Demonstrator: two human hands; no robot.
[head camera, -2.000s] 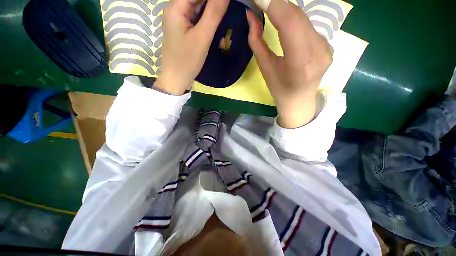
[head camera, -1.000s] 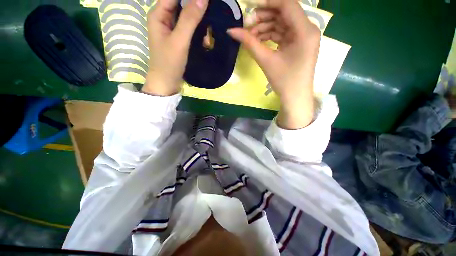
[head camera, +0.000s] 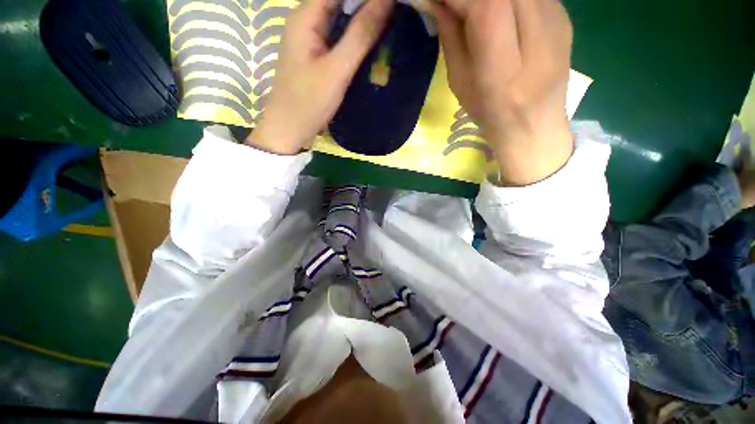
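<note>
A navy oval piece (head camera: 386, 99) with a small gold mark lies over the yellow sticker sheets, its far end near the picture's top edge. My left hand (head camera: 310, 83) holds its left side, thumb on top. My right hand (head camera: 513, 74) is at its far right end, fingertips together near a greyish-white strip on the rim; the fingertips are partly cut off by the top edge. Whether they grip the strip or the piece is unclear. The sticker sheet (head camera: 213, 62) shows columns of grey crescents to the left, and several more crescents show beside my right wrist.
A stack of navy oval pieces (head camera: 108, 62) lies on the green table (head camera: 654, 83) at left. A cardboard box (head camera: 149, 195) and blue stool (head camera: 50, 195) stand below left. Another person's denim-clad legs (head camera: 679, 290) are at right, with a yellow sheet at the far right edge.
The oval piece has moved right and slightly nearer since a second ago. My right hand has moved up and right, onto its far end. More grey crescents now show beside my right wrist.
</note>
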